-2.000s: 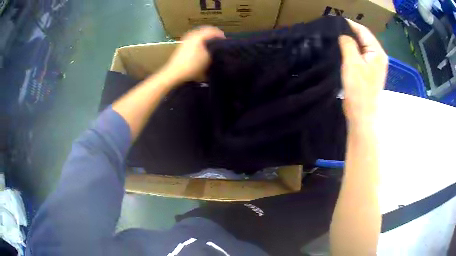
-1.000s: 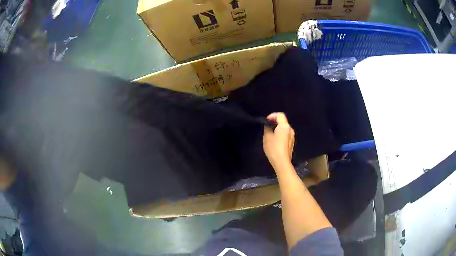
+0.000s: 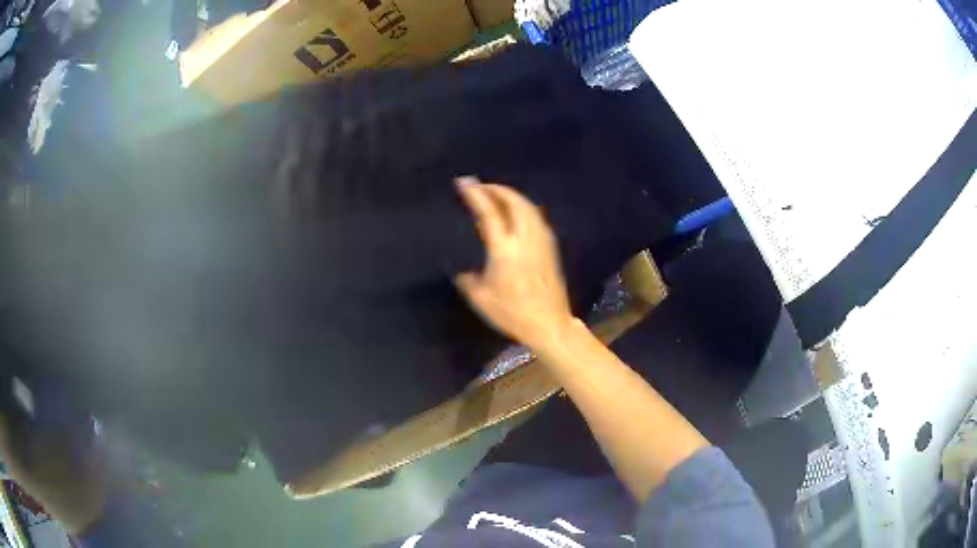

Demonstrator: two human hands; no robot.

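Note:
A large black garment [image 3: 354, 214] is spread across the open cardboard carton [image 3: 429, 428] and reaches towards the left side of the view. My right hand [image 3: 514, 262] is over the middle of the cloth, fingers and thumb apart, pinching nothing; whether it touches the cloth is unclear. My left hand [image 3: 54, 466] is a dark blur at the lower left edge, partly cut off, and its grip cannot be seen. Clear plastic [image 3: 509, 362] shows between the cloth and the carton's near wall.
A closed printed carton [image 3: 321, 48] stands behind. A blue basket [image 3: 611, 27] with clear plastic is at the top, beside the white table [image 3: 793, 118] on the right. A black strip [image 3: 895, 241] crosses the table. Green floor [image 3: 214, 508] shows below.
The black cloth was lifted in both hands, then drawn left, and now lies wider over the carton. My right hand has let go of its edge. The view has shifted right.

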